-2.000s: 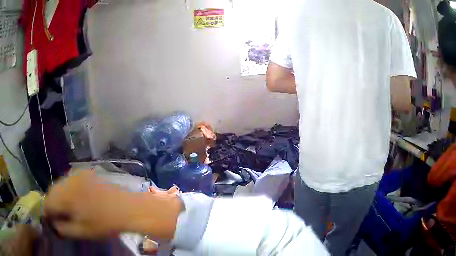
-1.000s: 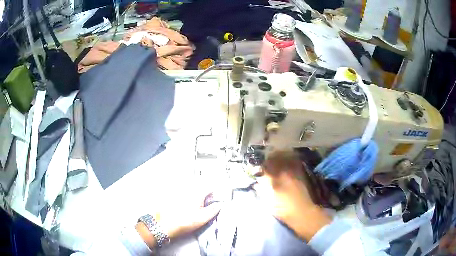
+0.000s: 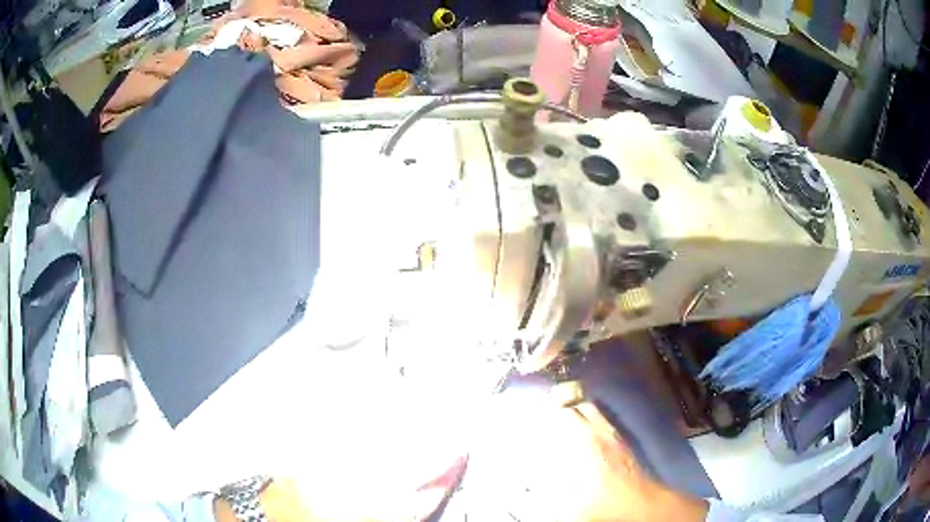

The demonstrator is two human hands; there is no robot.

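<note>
A dark grey garment panel (image 3: 655, 420) lies under the arm of the cream sewing machine (image 3: 653, 235), right of the needle area (image 3: 510, 369). Its part near the needle is washed out by glare. My right hand (image 3: 602, 459) lies on the cloth just in front of the machine head, its fingertips near the presser foot. My left hand (image 3: 347, 494), with a metal watch at the wrist, is low in the view left of the needle. Its fingers are lost in the bright light, so its hold cannot be told.
Dark grey stacked panels (image 3: 219, 245) lie left of the machine head. Pale and grey strips (image 3: 107, 336) lie at the far left. A pink bottle (image 3: 573, 63) and an orange-peach cloth pile (image 3: 306, 51) stand behind. A blue tassel (image 3: 780, 352) hangs from the machine arm.
The view has moved closer to the machine. Dark cloth now shows under the machine arm, right of the needle. My right hand is lower and flatter; my left hand is nearer the bottom edge.
</note>
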